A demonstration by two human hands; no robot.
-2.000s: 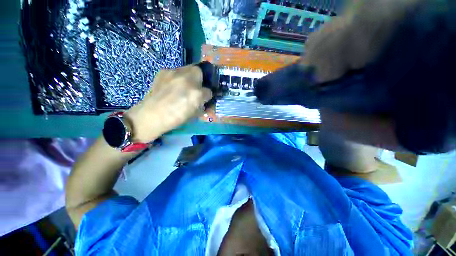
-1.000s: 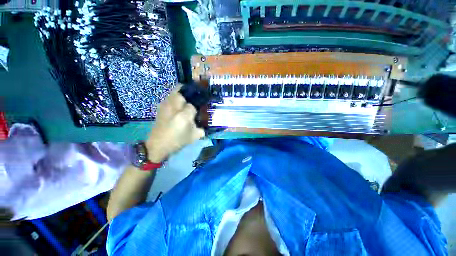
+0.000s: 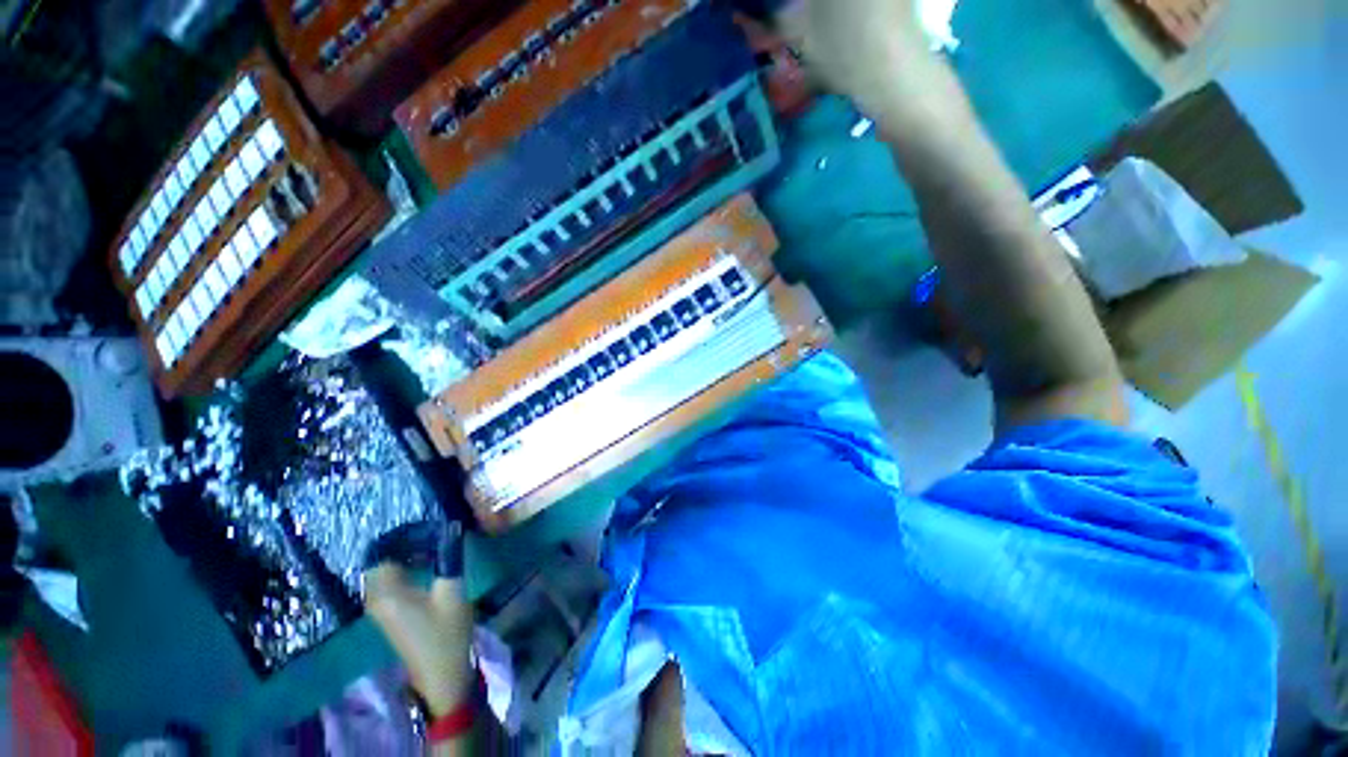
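The orange jig [image 3: 621,311] lies tilted on the green bench, holding the shiny silver bar [image 3: 636,399] with a row of small black components [image 3: 614,355] beside it. My left hand [image 3: 421,621], with black coverings on its fingers, is at the front edge of the tray of tiny silver screws [image 3: 348,510]; whether it holds anything is unclear. My right hand [image 3: 850,45] is blurred and partly cut off by the top edge, beyond the right end of the black jig [image 3: 444,229]; its fingers and anything in them are hidden.
A teal-green toothed frame [image 3: 628,192] lies on the black jig. A brown tray with white pads [image 3: 222,237] and component boards [image 3: 510,82] stand behind. Black leads with white ends [image 3: 200,466] heap beside the screws. A grey box [image 3: 89,392] is at left, open cardboard [image 3: 1205,326] at right.
The view has turned and shifted right. My left hand has left the jig's left end for the screw tray. My right arm now reaches far up, and the black screwdriver is no longer visible.
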